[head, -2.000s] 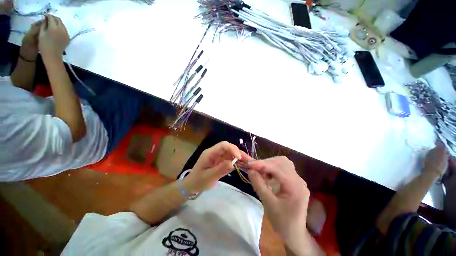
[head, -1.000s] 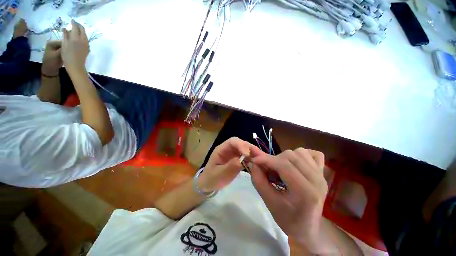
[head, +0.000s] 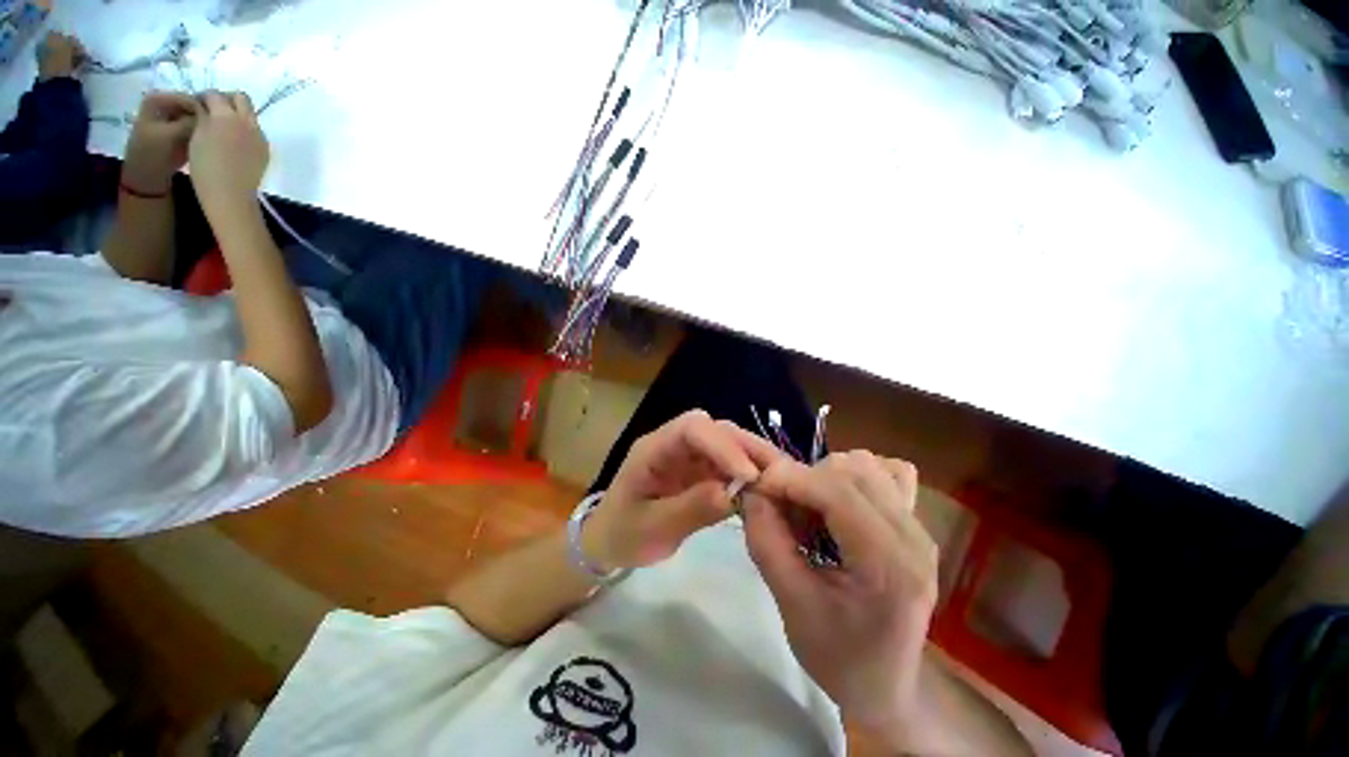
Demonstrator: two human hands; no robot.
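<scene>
My left hand (head: 673, 488) pinches a tiny white connector housing (head: 735, 490) between thumb and forefinger, above my lap. My right hand (head: 851, 555) meets it fingertip to fingertip and is closed on thin core wires (head: 817, 544). Some wires show below the right fingers, and more wire ends with small white tips (head: 778, 426) stick up behind the right hand. The wire ends at the housing are hidden by the fingertips.
The white bench (head: 888, 252) runs beyond my hands. Several harnesses with black sleeves (head: 617, 232) hang over its edge. A grey-white cable bundle (head: 1036, 59), a dark phone (head: 1222, 98) and a blue-white box (head: 1317, 219) lie farther off. A person in white (head: 178, 385) works at left; red stools stand below.
From two seconds ago the view has shifted, so the bench things sit higher and farther right. My hands stay together at the housing; the yellow wire loop seen below them earlier no longer shows.
</scene>
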